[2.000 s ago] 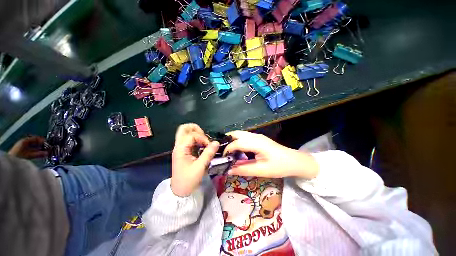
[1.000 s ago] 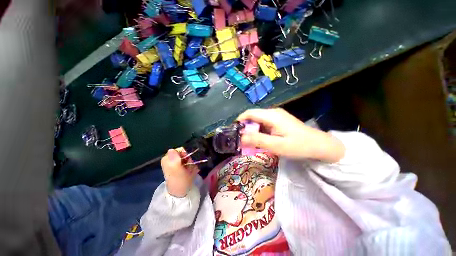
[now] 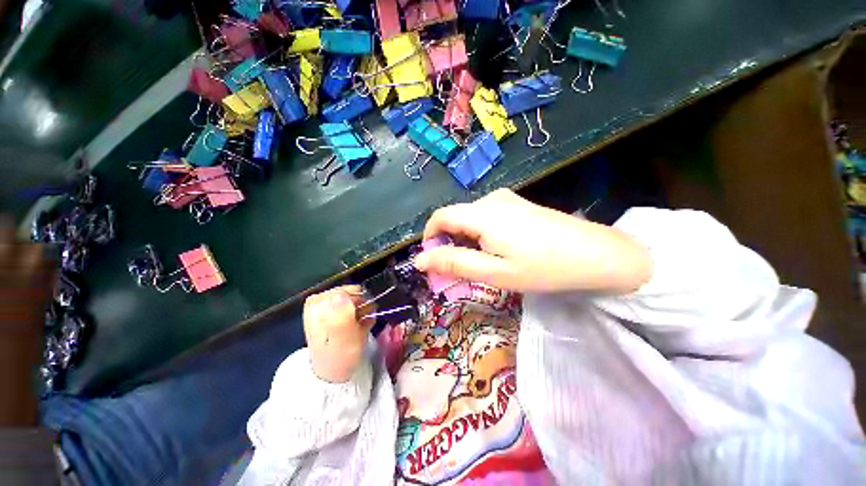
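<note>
My left hand (image 3: 337, 327) is closed on a black binder clip (image 3: 380, 292), whose two silver wire handles stick out to the right over the printed garment. My right hand (image 3: 503, 249) pinches a pink-purple clip (image 3: 442, 270) with a dark glossy housing (image 3: 408, 270) at its left side. The housing lies close to the black clip; whether they touch is unclear. The fingers hide part of the pink-purple clip. A heap of coloured binder clips (image 3: 406, 71) lies on the dark-green bench (image 3: 285, 228).
A pink clip (image 3: 201, 269) with a small dark housing (image 3: 145, 266) lies on the bench at left. More glossy housings (image 3: 71, 256) are grouped at far left. The bench's front edge (image 3: 570, 161) slants up to the right. A cardboard box (image 3: 836, 85) with coloured clips shows at far right.
The glossy housing was between both hands, then showed clearly in my right hand. Now the hands are nearer each other again. The view has shifted, and the person at left shows less.
</note>
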